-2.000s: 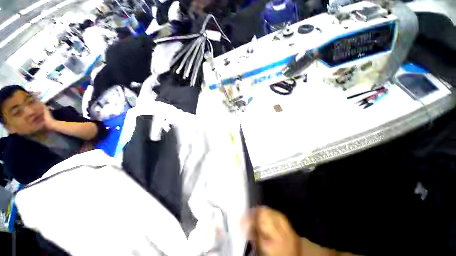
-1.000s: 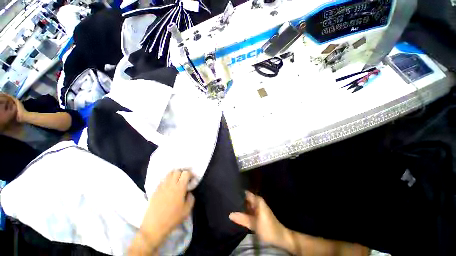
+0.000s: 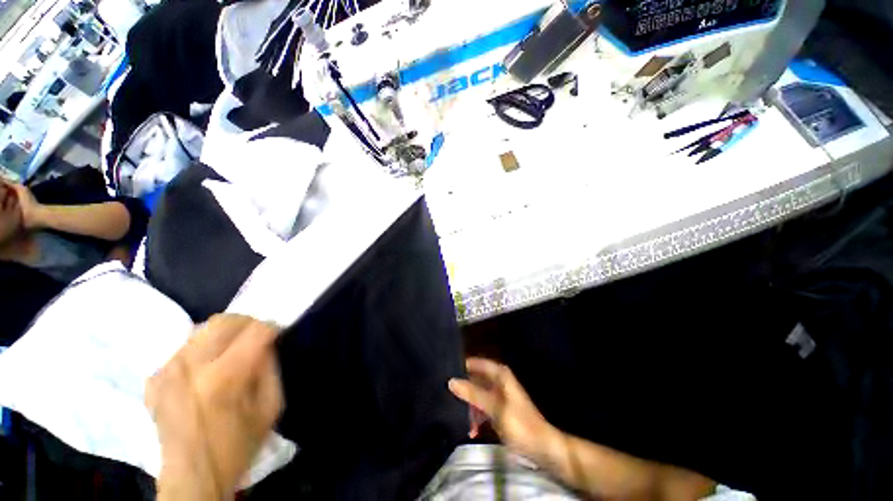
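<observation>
The black garment body (image 3: pixel 377 342) runs from the needle area down between my hands, with its right edge along the table's front corner. White fabric (image 3: pixel 88 357) lies to its left, and a white strip borders the black cloth up to the presser foot (image 3: pixel 409 161). My left hand (image 3: pixel 220 387) is slightly blurred, its fingers closed on the edge of the black cloth. My right hand (image 3: pixel 494 399) is at the cloth's right edge, fingers bent around it; the fingertips are partly hidden.
The white sewing machine (image 3: pixel 470 64) stands at the back. Black-handled scissors (image 3: pixel 529 104) and thread snips (image 3: pixel 723 137) lie on its bed. A measuring tape strip (image 3: pixel 646 252) runs along the front edge. A person's arm (image 3: pixel 78 217) is at far left. Black cloth (image 3: pixel 666 391) fills the lower right.
My left hand has moved left, drawing the black cloth's edge outward, so more black shows between my hands. My right hand has risen slightly. The view has shifted a little.
</observation>
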